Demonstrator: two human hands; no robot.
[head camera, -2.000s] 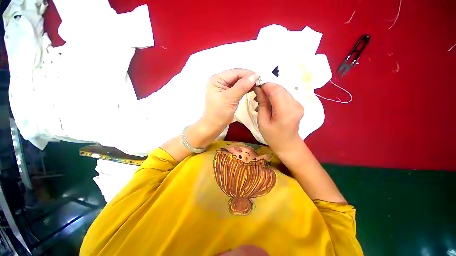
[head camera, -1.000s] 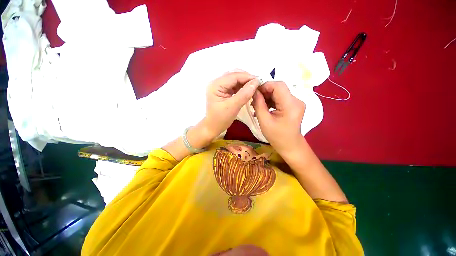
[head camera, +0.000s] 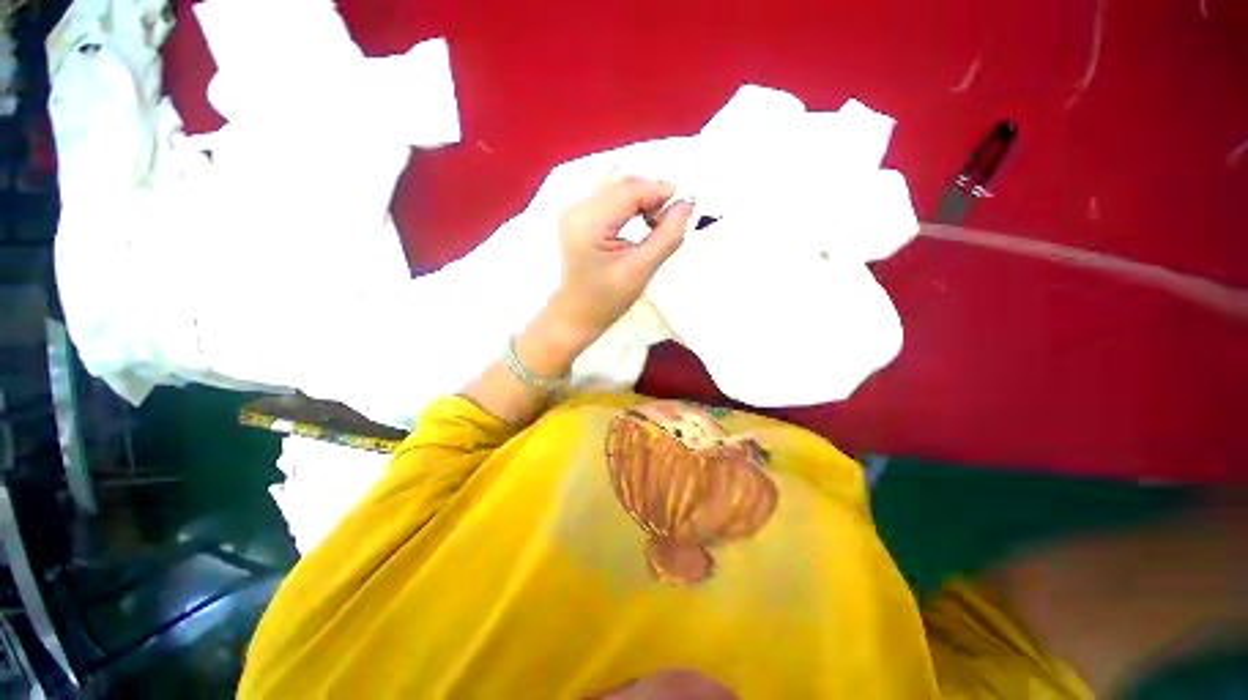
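Observation:
A white garment (head camera: 801, 321) lies over the red table in front of me. My left hand (head camera: 616, 253) pinches its cloth between thumb and index finger near the middle; what sits at the fingertips is too small to tell. A small dark patch (head camera: 706, 220) shows on the cloth beside those fingertips. A blurred white thread (head camera: 1081, 257) runs from the garment's right side to the right edge of the picture. My right hand is out of the picture; only its blurred forearm shows at the lower right.
Black-handled thread snips (head camera: 980, 171) lie on the red table (head camera: 1068, 369), right of the garment. A larger heap of white garments (head camera: 274, 260) lies on the left. A yellow marked strip (head camera: 322, 432) is at the left table edge. Loose thread ends lie at the upper right.
My right hand has left my left hand's fingertips and gone out to the right. The looped thread is now drawn out long to the right. The left hand stays pinched on the cloth.

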